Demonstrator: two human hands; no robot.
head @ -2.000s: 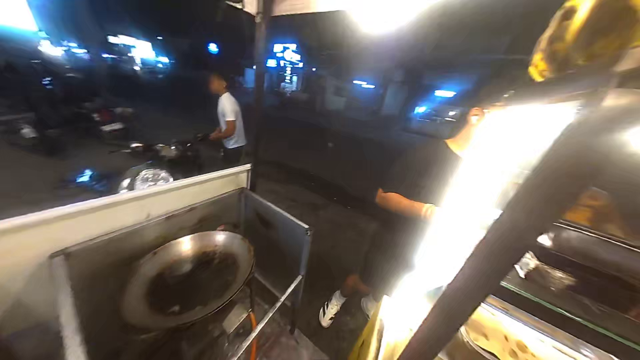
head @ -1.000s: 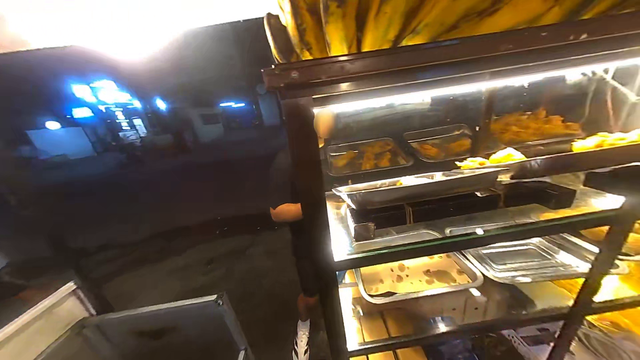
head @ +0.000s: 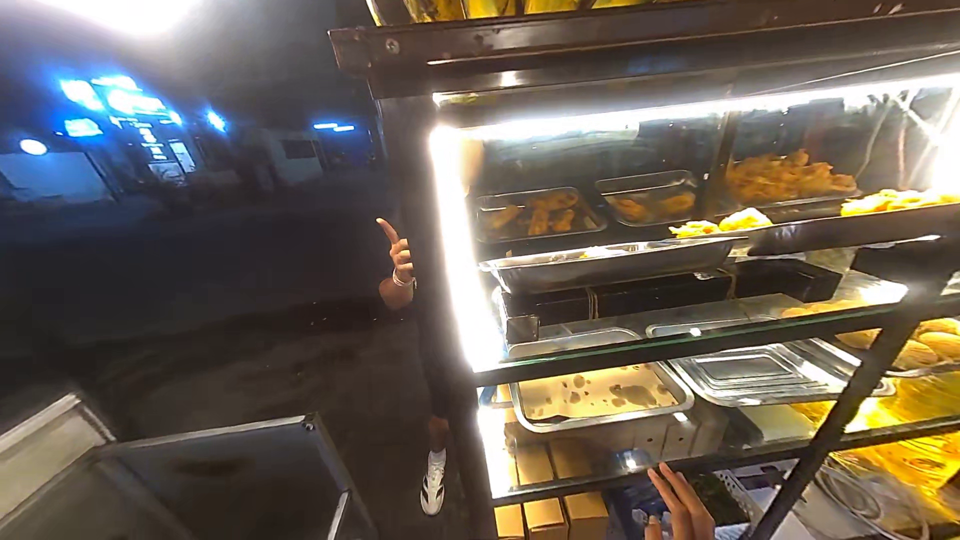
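Note:
My right hand [head: 681,506] shows at the bottom edge, right of centre, with its fingers apart and nothing seen in it. It is near the front edge of the lower glass shelf [head: 645,469] of a lit display case; contact cannot be told. Above it, a metal tray lined with stained paper [head: 600,394] sits beside a bare metal tray [head: 765,373]. Higher up, metal trays hold fried food [head: 551,214], with a larger pile of fried food [head: 791,180] at the right. My left hand is not in view.
Behind the case's left post [head: 431,300] stands a person, whose raised hand [head: 401,259] and white shoe [head: 433,484] show. A metal-walled stand [head: 225,480] is at the lower left. A dark slanting bar [head: 847,412] crosses the case's right side. Cardboard boxes [head: 544,517] lie below the shelf.
The view has swung right from the wok to the display case. My right hand has come in at the bottom. The other person's hand is now raised beside the post.

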